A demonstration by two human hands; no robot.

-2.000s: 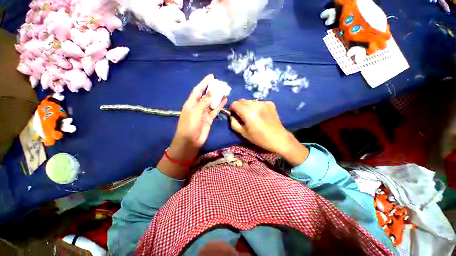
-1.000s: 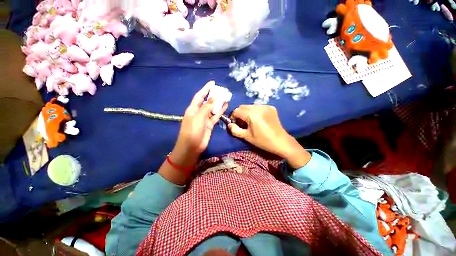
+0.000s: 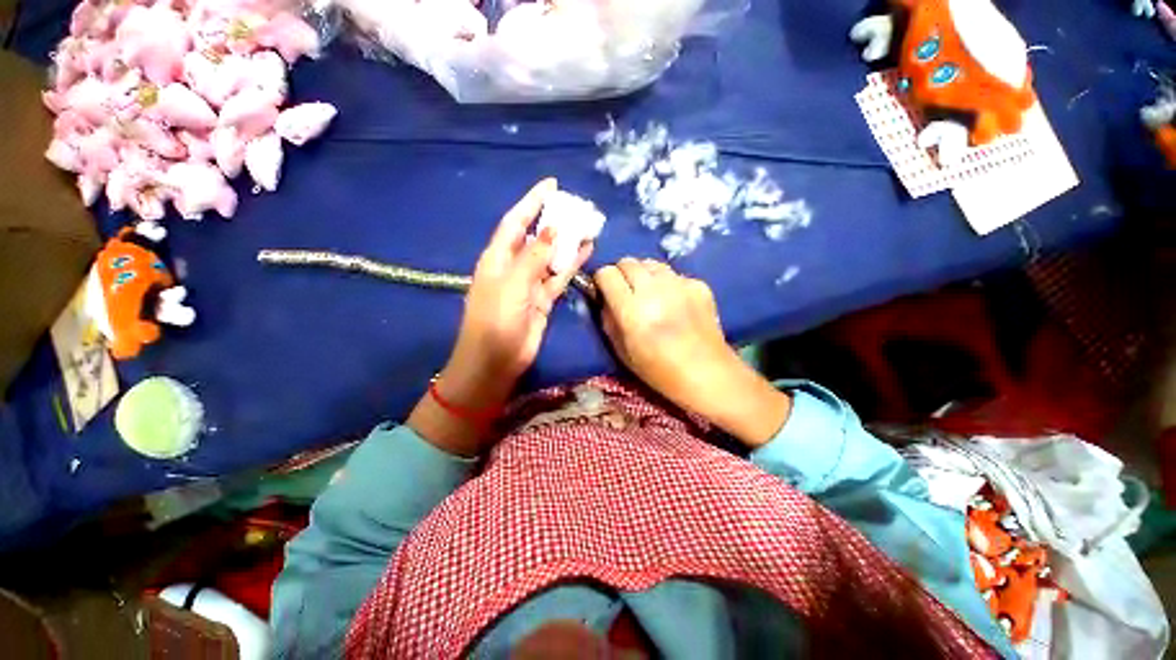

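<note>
My left hand (image 3: pixel 507 310) holds a small whitish plush piece (image 3: pixel 569 230) upright between thumb and fingers, over the blue cloth near the table's front edge. My right hand (image 3: pixel 660 317) is just right of it, fingers curled, at the right end of a long speckled cord (image 3: pixel 368 267). The cord lies flat, runs left from behind my left hand and shows again between the hands. The right fingertips seem closed on the cord's end; a needle or thread is too fine to see.
Pink plush heap (image 3: pixel 194 116) back left, clear plastic bag (image 3: pixel 555 58) at the back, stuffing tufts (image 3: pixel 696 194) beyond my right hand. Orange toys stand left (image 3: pixel 130 294) and right (image 3: pixel 961 65), the right one on printed sheets (image 3: pixel 1012 181). Green disc (image 3: pixel 157 417) left; white bag (image 3: pixel 1096 516) lower right.
My left hand still holds the whitish piece. My right hand's fingers have tilted and shifted slightly at the cord's end. The whole view has moved a little.
</note>
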